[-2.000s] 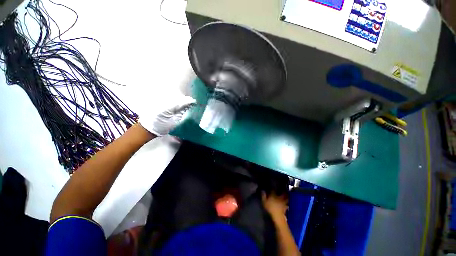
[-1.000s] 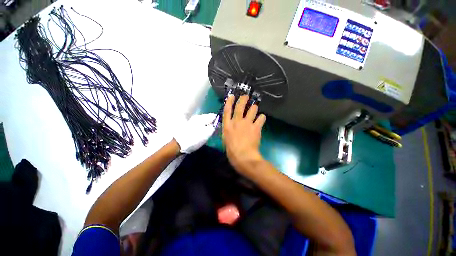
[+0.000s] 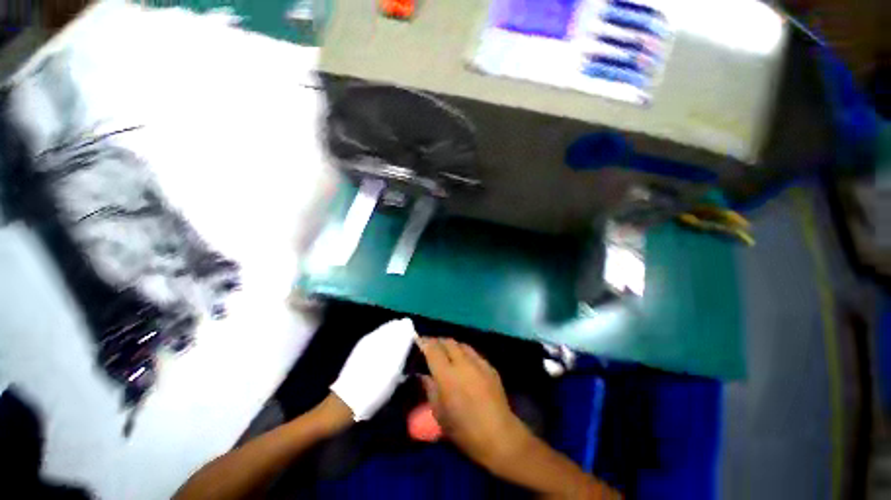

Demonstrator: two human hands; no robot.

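The frame is blurred. My left hand (image 3: 376, 369), in a white glove, and my bare right hand (image 3: 467, 393) are close together in front of my lap, below the bench edge. Their fingers are curled around a small dark bundle that looks like the cable coil (image 3: 416, 363); it barely stands out from the dark clothing. The two silver winding prongs (image 3: 410, 234) stick out bare from the dark winding disc (image 3: 401, 129). A heap of loose black cables (image 3: 68, 264) lies on the white sheet at left.
The beige machine (image 3: 528, 166) stands behind the green mat (image 3: 488, 283). The metal tie head (image 3: 623, 259) is at its right, with yellow-handled tools (image 3: 718, 223) behind. A blue bin (image 3: 655, 430) is under the bench edge at right. A white spool (image 3: 557, 359) is at the edge.
The disc has stopped spinning. Both hands have moved from the prongs down towards my lap. The prongs, which held dark cable before, are now bare. The view has shifted.
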